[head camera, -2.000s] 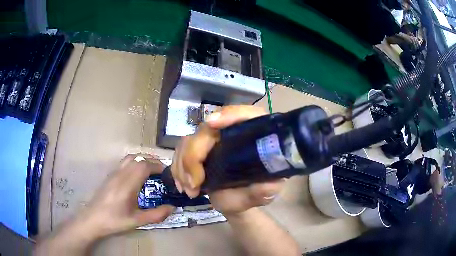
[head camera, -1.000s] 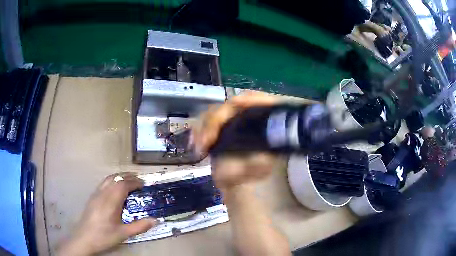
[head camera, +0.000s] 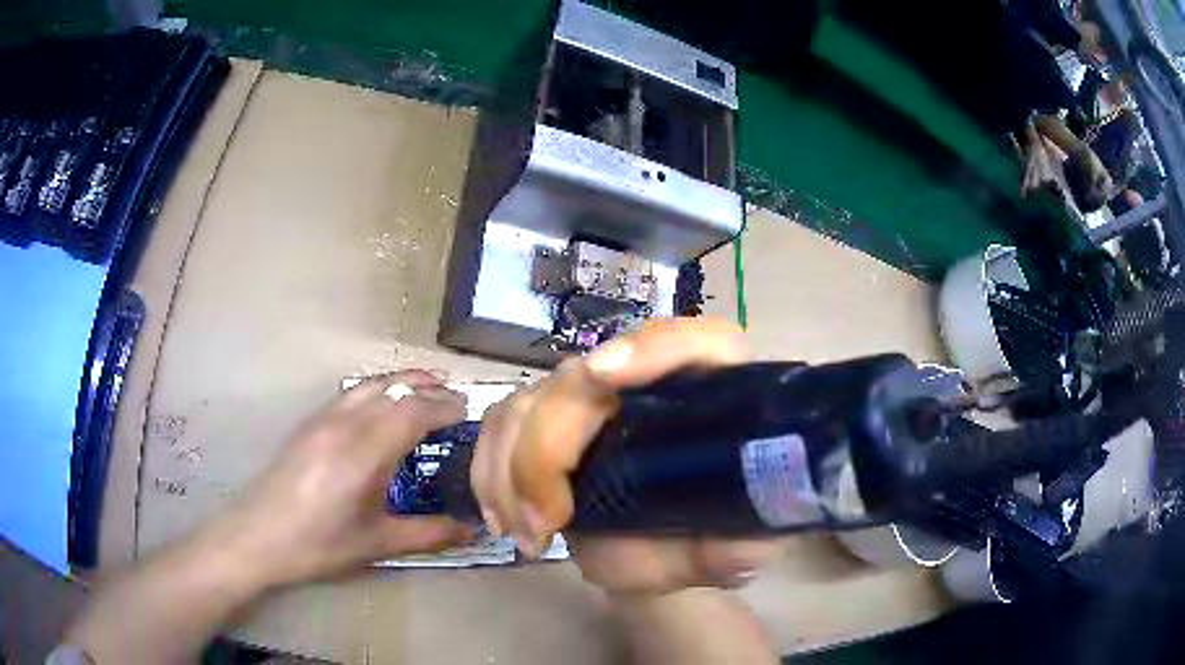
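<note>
My right hand (head camera: 624, 481) is closed around the black electric screwdriver (head camera: 767, 448), which lies across the view with its cable end to the right. Its tip is hidden behind my fingers, over the black plastic housing (head camera: 422, 474). The housing lies in the white fixture (head camera: 487, 396), mostly covered by my hands. My left hand (head camera: 351, 468) grips the left end of the housing, thumb and fingers on opposite edges.
The silver screw feeder (head camera: 624, 195) stands behind my hands, dark screws (head camera: 693, 286) beside it. Black parts (head camera: 78, 156) and a blue sheet (head camera: 46, 390) are at left. White bowls (head camera: 977, 318) with black parts stand at right. Another person's arm (head camera: 1072, 163) shows upper right.
Since one second ago, my right hand and the screwdriver have moved from in front of the feeder to over the housing. The left hand still holds the housing. The camera view has shifted.
</note>
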